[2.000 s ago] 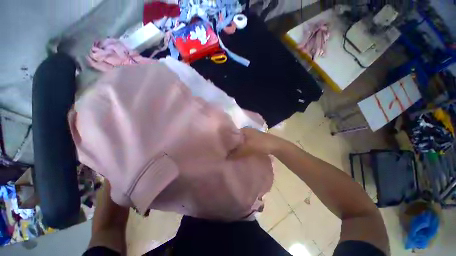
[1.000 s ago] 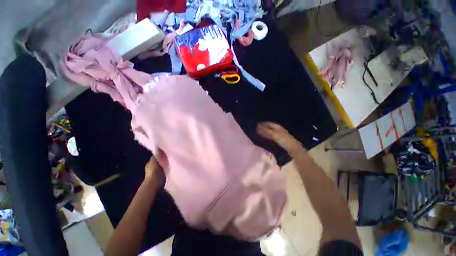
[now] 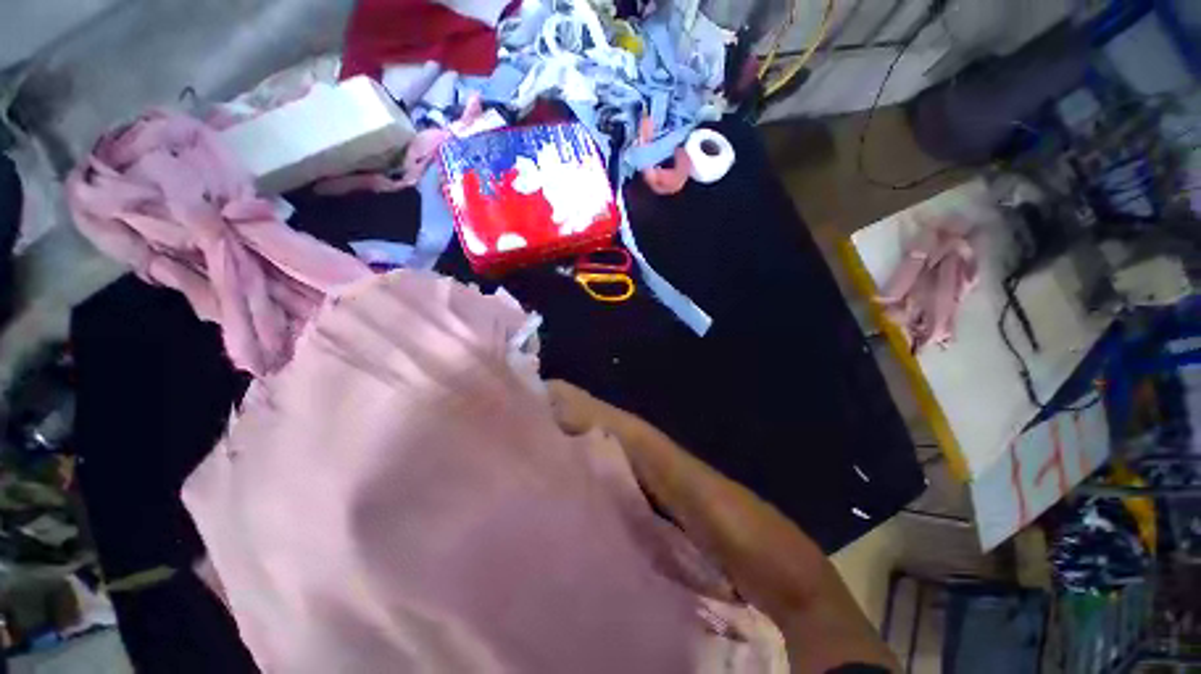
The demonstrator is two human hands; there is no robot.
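A large pink garment panel (image 3: 408, 474) lies spread over the black-covered table (image 3: 777, 369) and runs out of the picture at the bottom. Its surface is wrinkled and its far edge is ragged. My right hand (image 3: 574, 406) is at the panel's right edge, its fingers partly hidden by the cloth, so its grip is unclear. My left hand is not in view. A twisted pink cloth bundle (image 3: 217, 250) lies at the far left, against the panel's far edge.
A red patterned box (image 3: 527, 191), orange-handled scissors (image 3: 606, 278), a white roll (image 3: 709, 155) and pale blue scraps (image 3: 566, 59) lie at the back. A white box (image 3: 323, 132) is left of them. A yellow-edged white table (image 3: 948, 382) stands right.
The pink panel has shifted left and is spread wider. My right hand has moved left from beside the panel to its edge. My left hand has gone out of sight.
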